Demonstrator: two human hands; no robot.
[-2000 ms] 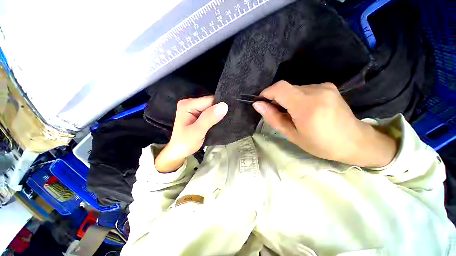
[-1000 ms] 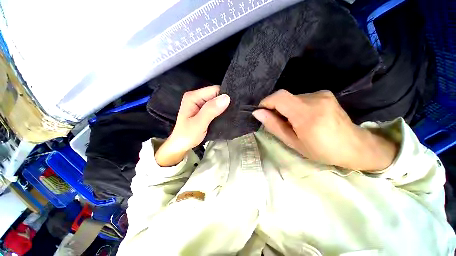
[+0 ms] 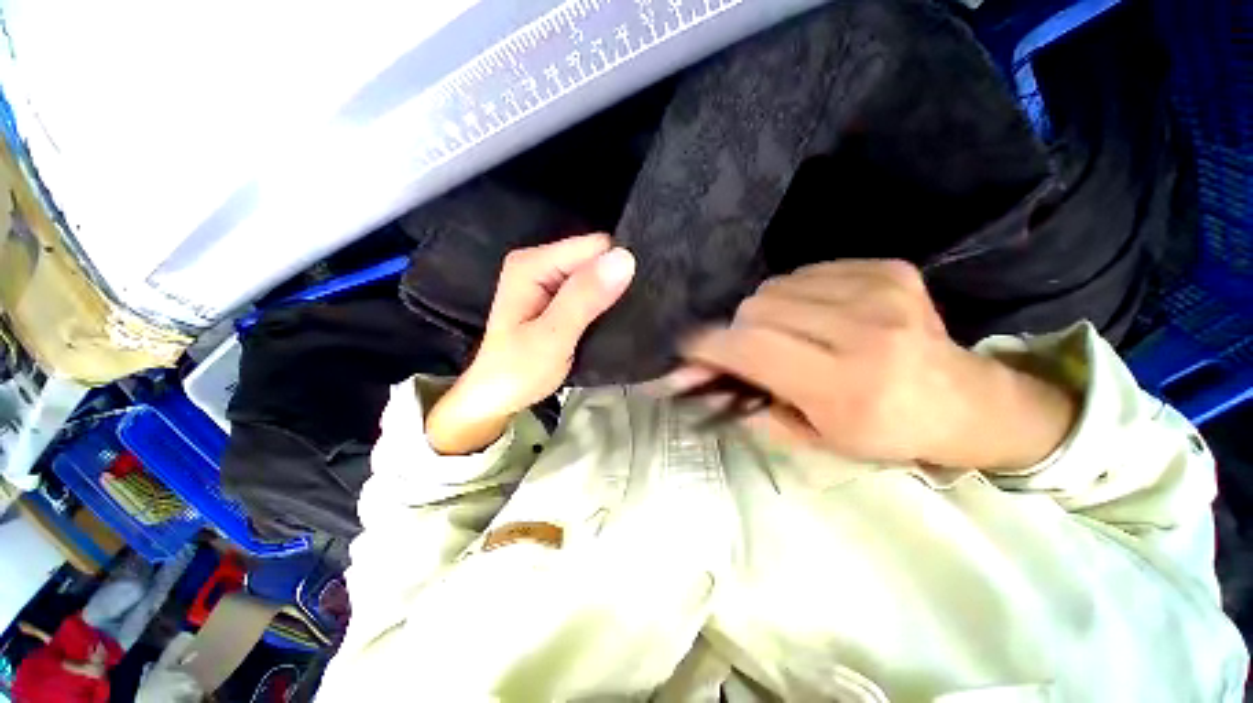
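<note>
A black garment strip (image 3: 715, 179), faintly mottled, runs from the table edge down to my lap, its lower end over the cream clothing. My left hand (image 3: 529, 330) pinches its left edge between thumb and fingers. My right hand (image 3: 859, 364) is at the strip's lower right end, fingers curled and fingertips motion-blurred. A thin dark streak between its fingers looks like the pointed tool seen there earlier; its tips cannot be made out. More black garment (image 3: 1017, 254) lies to the right of the strip.
A white table (image 3: 275, 96) with a printed ruler scale (image 3: 591, 55) spans the upper left. Blue crates stand at right (image 3: 1223, 179) and lower left (image 3: 179, 474). A black garment pile (image 3: 296, 412) lies left of my lap. Worn brown cardboard (image 3: 69, 309) is at the table's left end.
My right hand has moved down and slightly left, to the strip's lower end, and its fingertips are now blurred. The tool tips, clear at first, no longer show distinctly. My left hand has stayed nearly still.
</note>
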